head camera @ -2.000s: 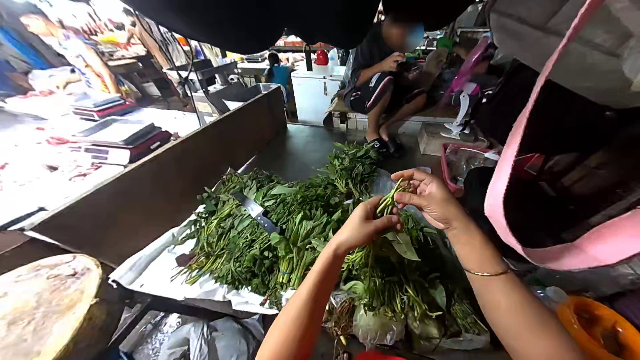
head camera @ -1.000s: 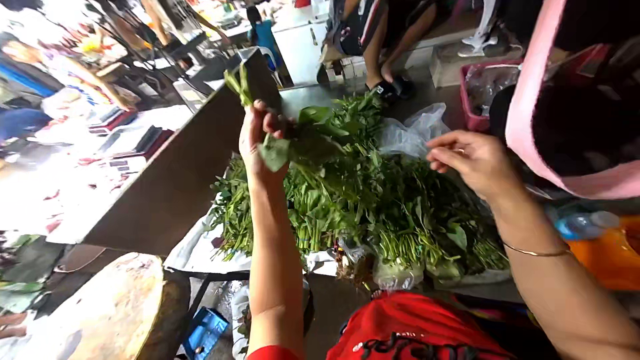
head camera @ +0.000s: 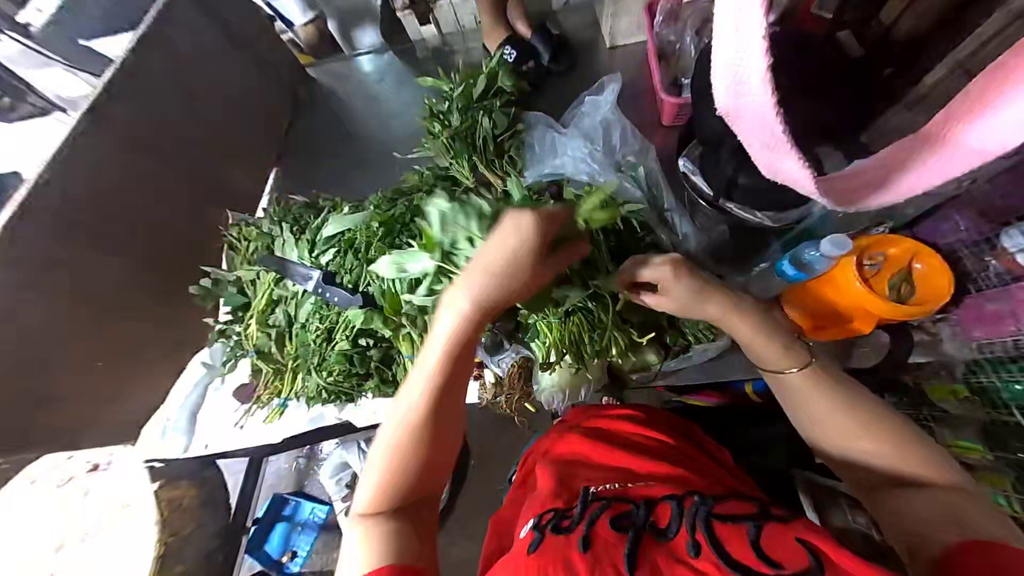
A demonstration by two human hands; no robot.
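My left hand (head camera: 524, 252), blurred by motion, is shut on a bunch of leafy greens (head camera: 456, 232) above the middle of the pile. The bunch's leaves point left and its pale stems (head camera: 598, 208) stick out at the right. Lower and to the right, my right hand (head camera: 668, 284) has its fingertips bent close to thin stems; whether it pinches any is not clear. Bundled leafy greens (head camera: 320, 352) cover the table. A knife with a dark handle (head camera: 312, 282) lies on them at the left. Behind my hands sits a clear plastic bag (head camera: 588, 144).
A brown panel (head camera: 144, 216) rises at the left. An orange container (head camera: 868, 284) and a plastic bottle (head camera: 812, 258) are at the right, below a hanging pink strap (head camera: 848, 184). Past the greens are a pink basket (head camera: 672, 100) and a person's feet (head camera: 532, 52). A round chopping block (head camera: 80, 512) stands lower left.
My left hand has come down from its raised place at the left to over the pile, with the bunch still in it. The view has tilted down.
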